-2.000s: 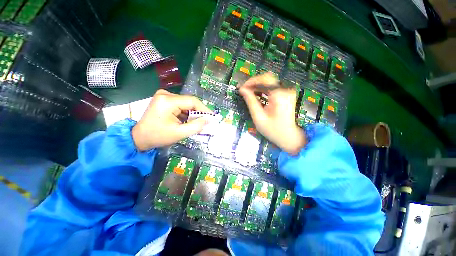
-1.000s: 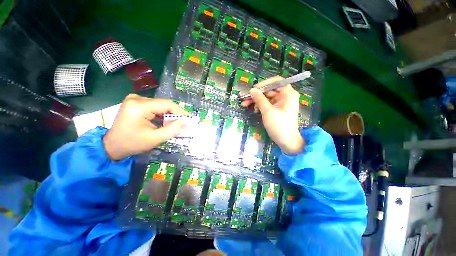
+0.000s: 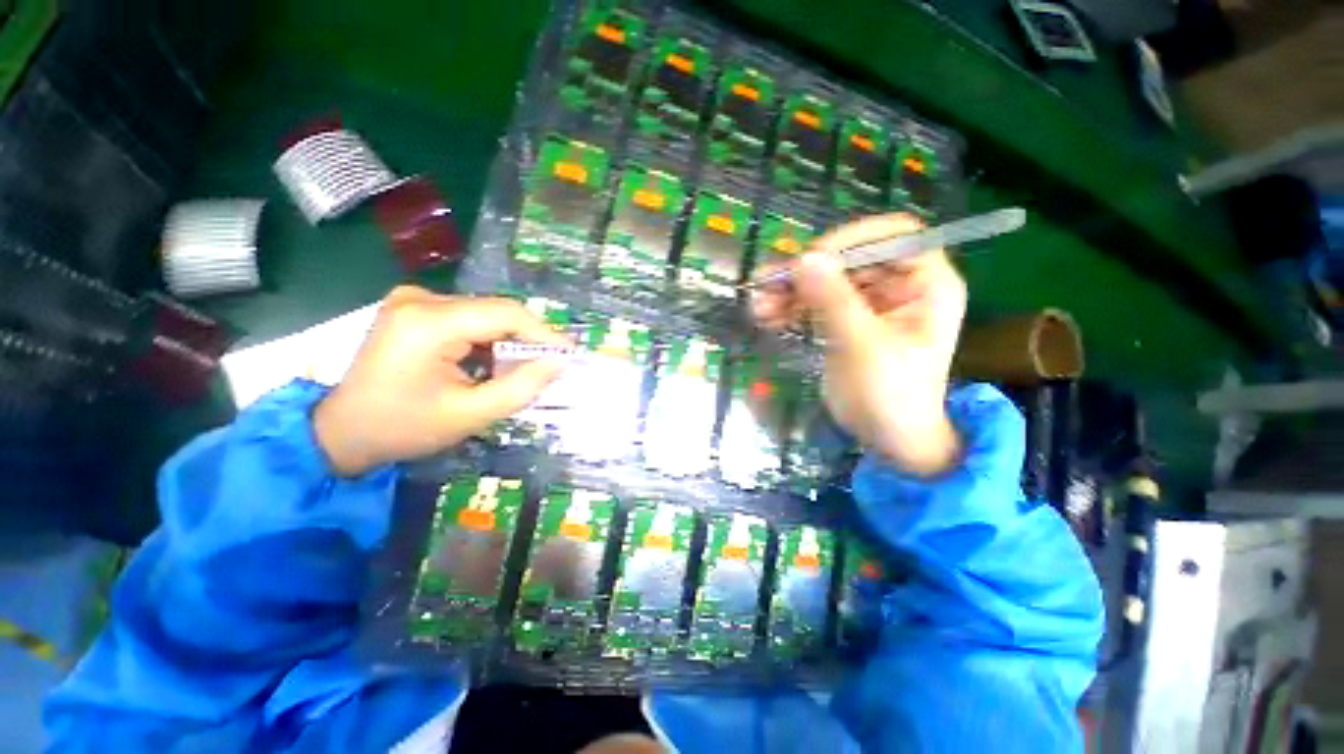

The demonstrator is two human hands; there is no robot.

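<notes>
A clear blister tray (image 3: 509, 221) holds rows of green circuit boards (image 3: 563, 206), each with an orange patch at one end. My left hand (image 3: 420, 380) pinches a small white label strip (image 3: 528, 351) above the left part of the tray's middle. My right hand (image 3: 892, 339) holds slim silver-grey tweezers (image 3: 943, 236) like a pen. The tweezers' tip points left, over the boards of the second row; the fingers partly hide it, and I cannot tell if it touches a board. Glare whitens several boards in the third row.
Curled label sheets (image 3: 214, 246) and dark red film pieces (image 3: 419, 221) lie left of the tray. A white strip (image 3: 295, 354) lies by my left forearm. A brown cardboard ring (image 3: 1055, 345) and a black cabled tool (image 3: 1136, 545) are at the right. Clear stacked trays (image 3: 74, 221) stand far left.
My right hand has moved right across the tray with the tweezers, after first moving away from my left hand. My left hand still holds the strip. The whole view has shifted too.
</notes>
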